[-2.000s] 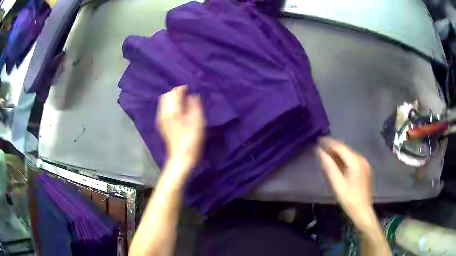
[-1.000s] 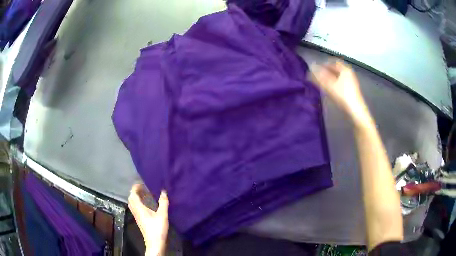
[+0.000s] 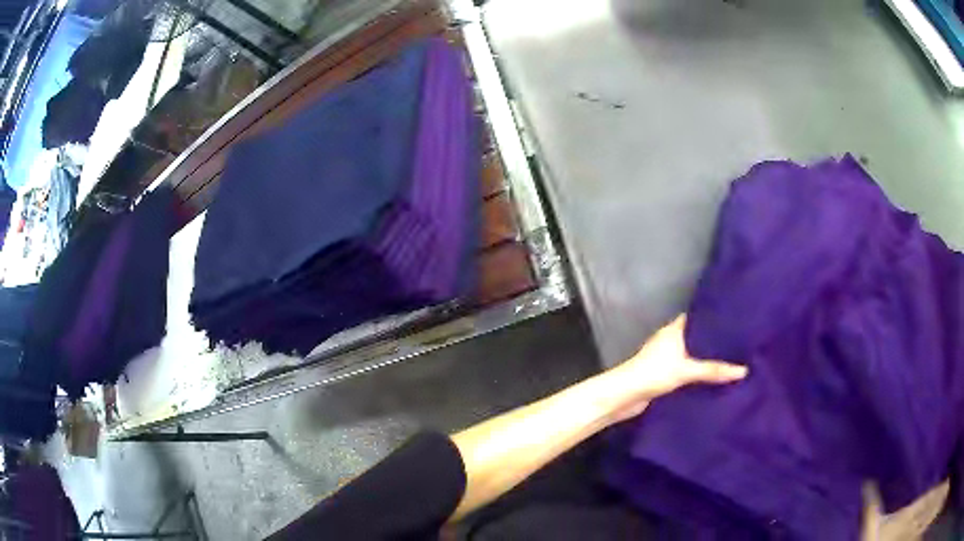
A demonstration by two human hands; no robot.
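Observation:
A thick pile of purple garment panels (image 3: 814, 317) lies at the right, its near part over the near edge of the grey table, its top creased and uneven. My left hand (image 3: 682, 365) grips the pile's left edge, thumb on top and the other fingers partly hidden at the edge. My right hand (image 3: 907, 516) is at the bottom right, cut off by the picture's edge, and holds the near edge of the pile, with cloth around its fingers.
Left of the grey padded table (image 3: 624, 137), a metal-framed slatted stand (image 3: 507, 264) holds a neat stack of navy and purple panels (image 3: 328, 190). Another dark and purple pile (image 3: 106, 296) is further left. Grey floor (image 3: 349, 423) shows below.
The view has swung left, bringing the side stand in. The pile now shows at the right. My right hand has moved from the pile's far right side to its near edge; my left stays at its left edge.

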